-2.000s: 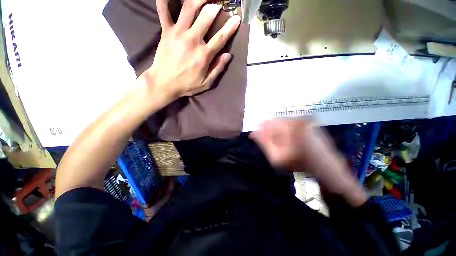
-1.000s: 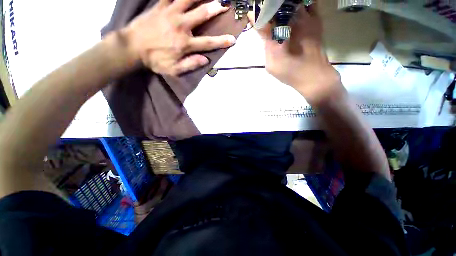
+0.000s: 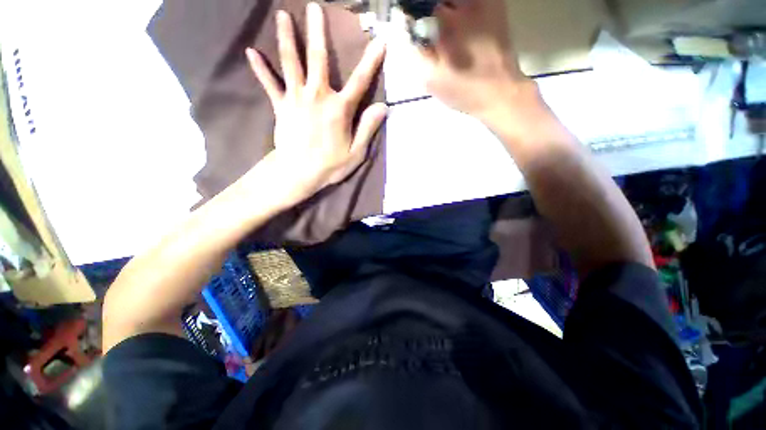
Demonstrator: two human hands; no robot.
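Observation:
The brown cloth (image 3: 239,109) lies on the white machine bed (image 3: 470,159) and hangs over its front edge. My left hand (image 3: 323,117) lies flat on the cloth with its fingers spread, its index fingertip close to the presser foot (image 3: 380,12) at the top edge of the picture. The cloth's straight right edge runs down from the presser foot. My right hand (image 3: 472,63) is at the top, right of the presser foot and beside the knurled knob (image 3: 422,32). Its fingertips are blurred and partly hidden, so I cannot tell whether it holds anything.
A pale paper or tag (image 3: 617,55) lies at the upper right. The printed ruler strip (image 3: 642,141) runs along the right front of the table. Below the edge are a blue crate (image 3: 231,306), a tan woven pad (image 3: 281,277) and a red-orange stool (image 3: 57,357) at left.
Since one second ago, the cloth has been spread out straight and its right edge has moved right. My left hand has turned to point upward and its fingers have spread. My right hand remains near the machine head.

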